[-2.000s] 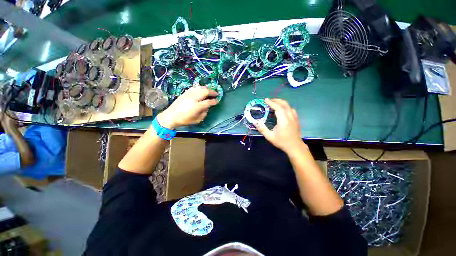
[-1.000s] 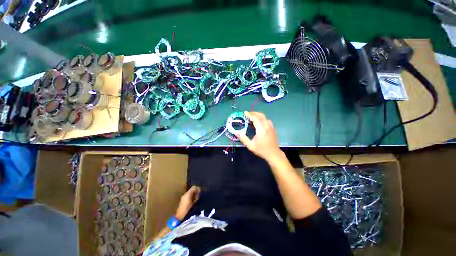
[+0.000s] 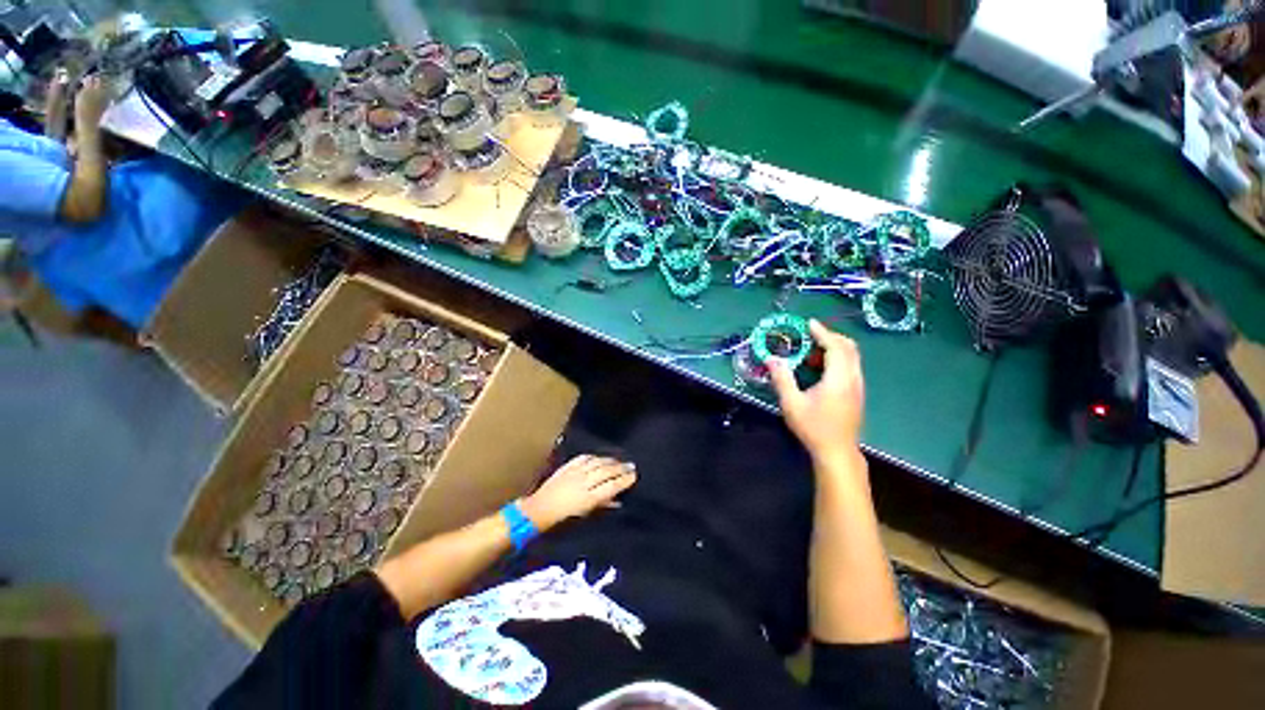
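Note:
My right hand (image 3: 824, 388) holds a green ring circuit board (image 3: 781, 340) between thumb and fingers at the bench's front edge. A round body shows under the ring, partly hidden; it looks like a stator. Thin leads run from it to the left over the bench. My left hand (image 3: 583, 488) rests on my lap and holds nothing that I can see, fingers a little apart. A pile of more green rings with leads (image 3: 630, 246) lies on the bench behind.
Stators stand on a cardboard sheet (image 3: 476, 219) at the left. An open box of stators (image 3: 372, 441) and a box of wired parts (image 3: 978, 645) sit below the bench. A fan (image 3: 1002, 272) and black device (image 3: 1096, 368) stand right. A person in blue (image 3: 132, 229) sits far left.
My left hand has left the ring pile and now lies on my lap. My right hand still holds the ring board. The camera view has turned, bringing the left neighbour back into view.

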